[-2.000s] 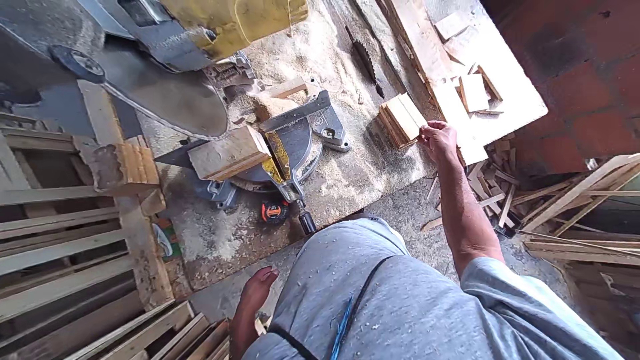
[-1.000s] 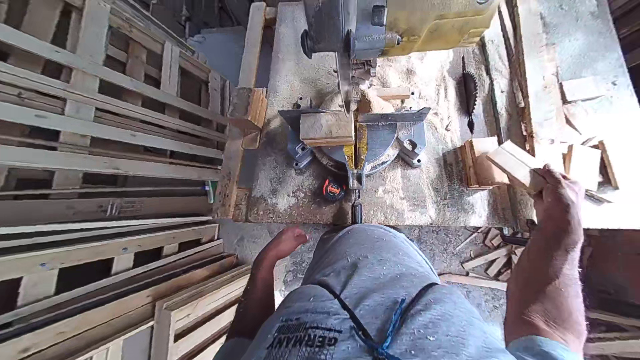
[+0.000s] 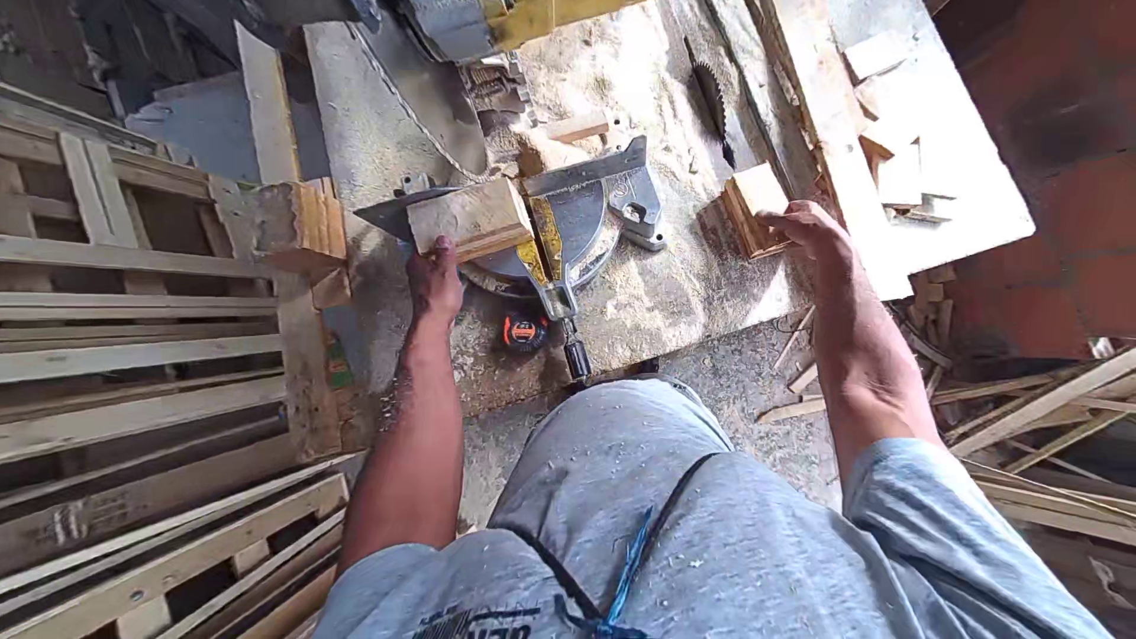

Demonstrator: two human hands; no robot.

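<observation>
My left hand [image 3: 435,280] touches the near left edge of a wooden block [image 3: 470,217], which lies across the left side of the miter saw's table [image 3: 581,226] against the metal fence. My right hand [image 3: 803,226] rests its fingers on the right edge of a small stack of wood pieces [image 3: 754,209] on the dusty bench; whether it grips one is not clear. Above the block the saw's blade and guard [image 3: 430,98] are raised, beside the yellow motor housing [image 3: 550,18]. A black and orange tape measure [image 3: 524,332] sits in front of the saw, left of its handle [image 3: 577,357].
A loose circular saw blade [image 3: 710,98] lies behind the right stack. Offcuts [image 3: 896,169] are scattered on the bench's right part. Wooden pallets [image 3: 142,355] stand at the left, near stacked blocks [image 3: 302,226]. Scrap wood [image 3: 1056,417] lies at the lower right.
My left hand has moved from beside my body up to the block on the saw. My right hand, which held a wood piece raised a second ago, is back at the stack. The view has turned.
</observation>
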